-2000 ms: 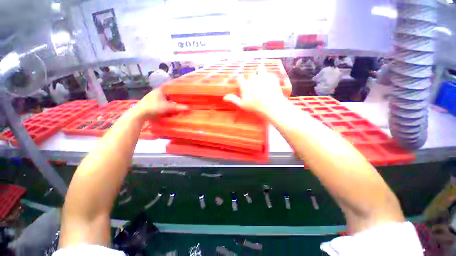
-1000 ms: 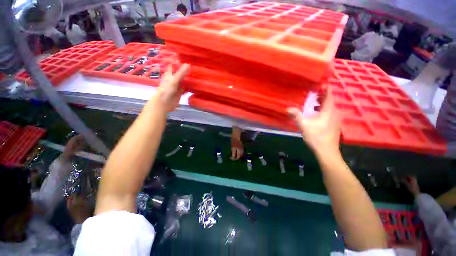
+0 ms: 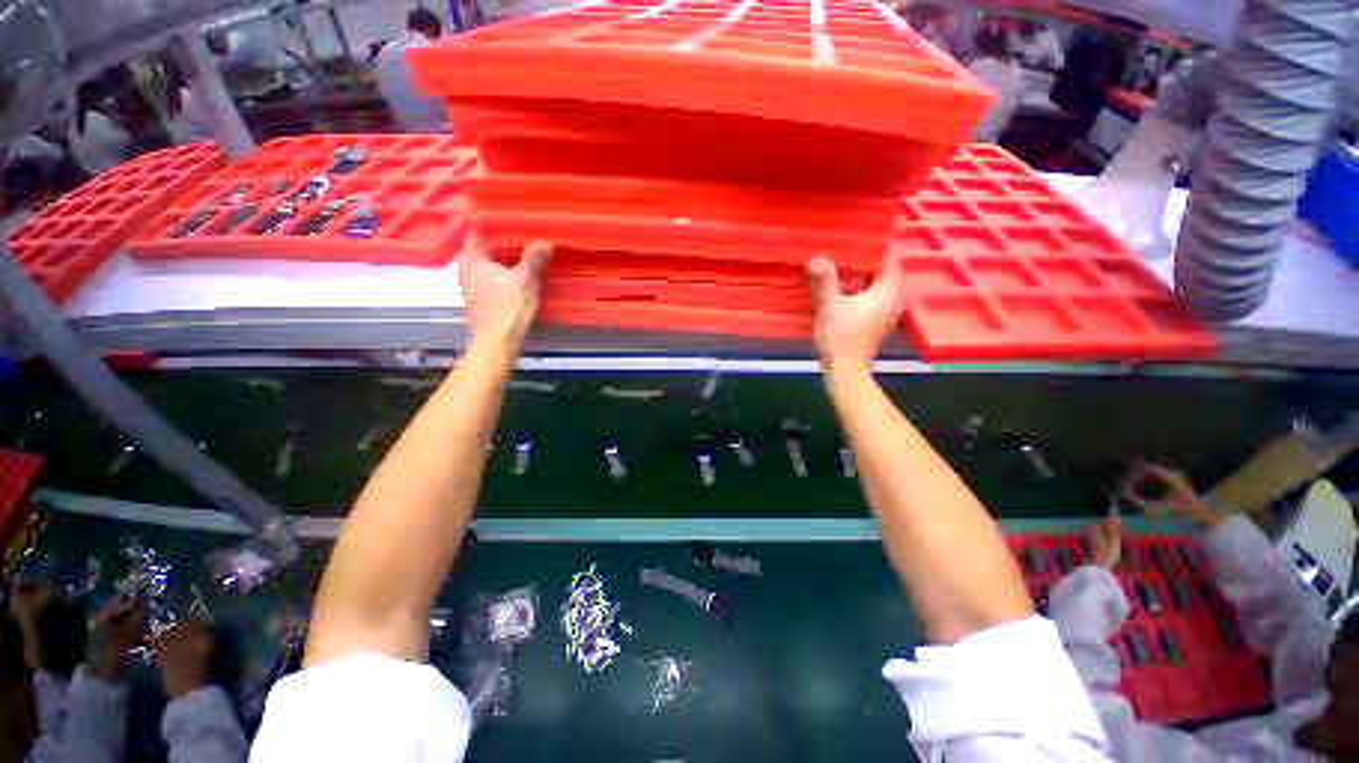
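A thick stack of orange-red compartment trays [image 3: 686, 164] stands on the white shelf above the belt. My left hand [image 3: 504, 286] is on the stack's lower left corner, thumb on the front face. My right hand [image 3: 859, 310] is on the lower right corner in the same way. Both hands are bare and their other fingers are partly hidden at the stack's sides. The upper trays sit slightly askew over the lower ones. The stack's top runs out of the picture.
A tray with watches [image 3: 321, 209] lies left on the shelf, another tray [image 3: 1028, 268] right. Watches lie on the green belt [image 3: 626, 410]. Silver pieces [image 3: 590, 619] and bands [image 3: 686, 587] lie on the bench. Other workers' hands show lower left and beside a tray [image 3: 1177, 626] lower right.
The view has shifted, and both my hands now hold the stack lower down at its front corners. The stack stands straighter to me. Another person's hand over the belt has gone.
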